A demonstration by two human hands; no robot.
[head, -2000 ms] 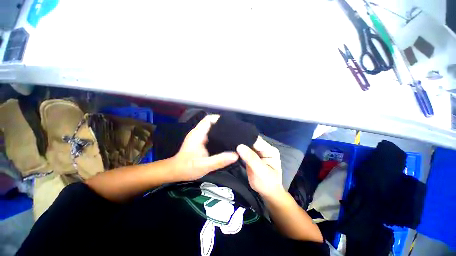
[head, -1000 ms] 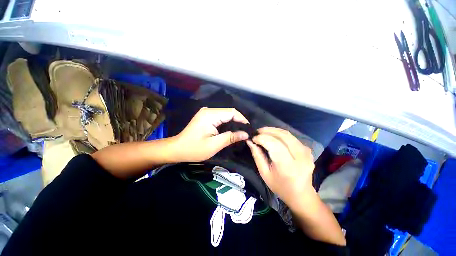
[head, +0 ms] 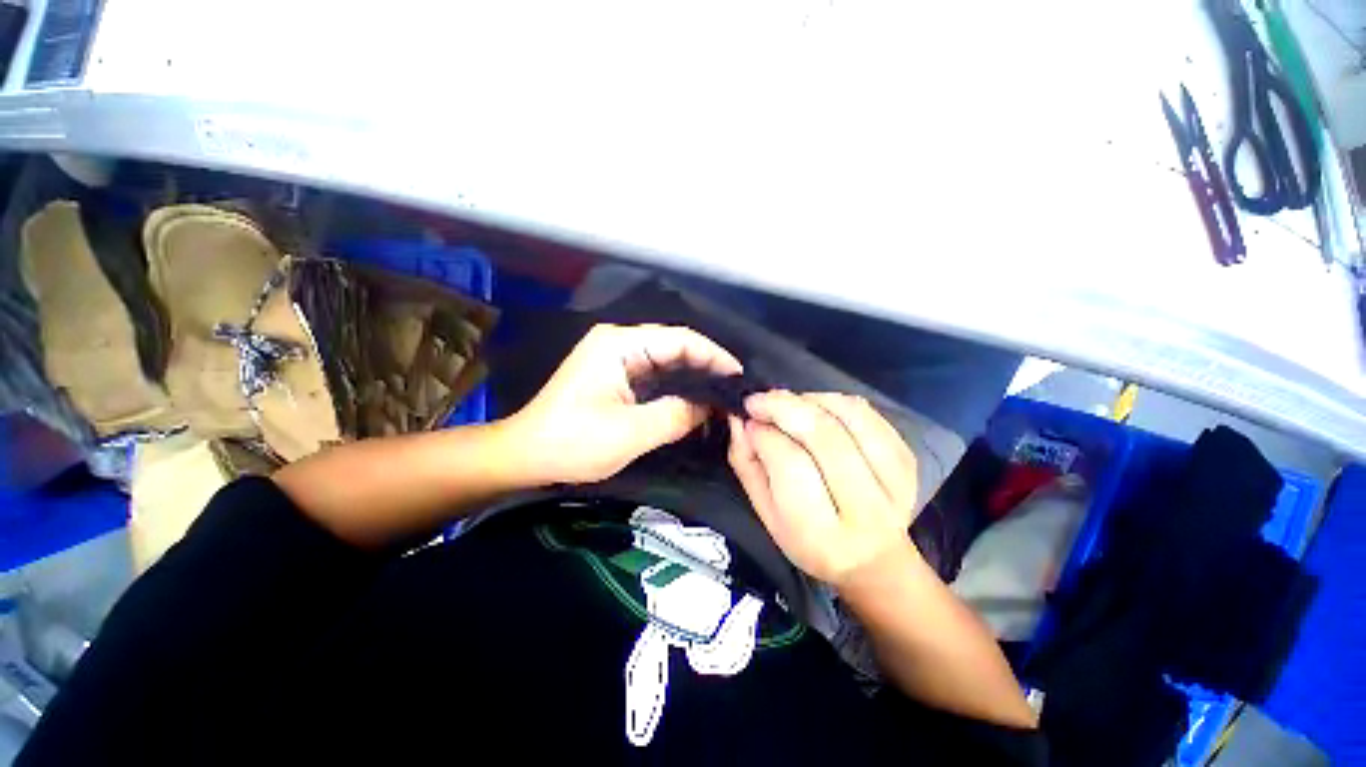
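Observation:
A small black fabric piece [head: 692,387] is held between both hands over the lap, below the table's front edge. It looks folded or bunched, and much of it is hidden by the fingers. My left hand [head: 607,408] is closed around its left part, thumb below and fingers above. My right hand [head: 832,477] pinches its right end with thumb and fingertips. The fingertips of both hands nearly meet. Both hands are bare.
The white table [head: 674,135] spans the top. Thread snips [head: 1207,188] and black-handled shears [head: 1270,143] lie at its right. Tan glove-shaped pieces [head: 210,322] are stacked below left. Black pieces [head: 1191,562] lie over a blue bin [head: 1101,577] at right.
Two seconds ago the black piece was spread flat; now it is bunched between the fingers. The right hand has turned and closed in on it. The view has shifted, moving the tools towards the right rim.

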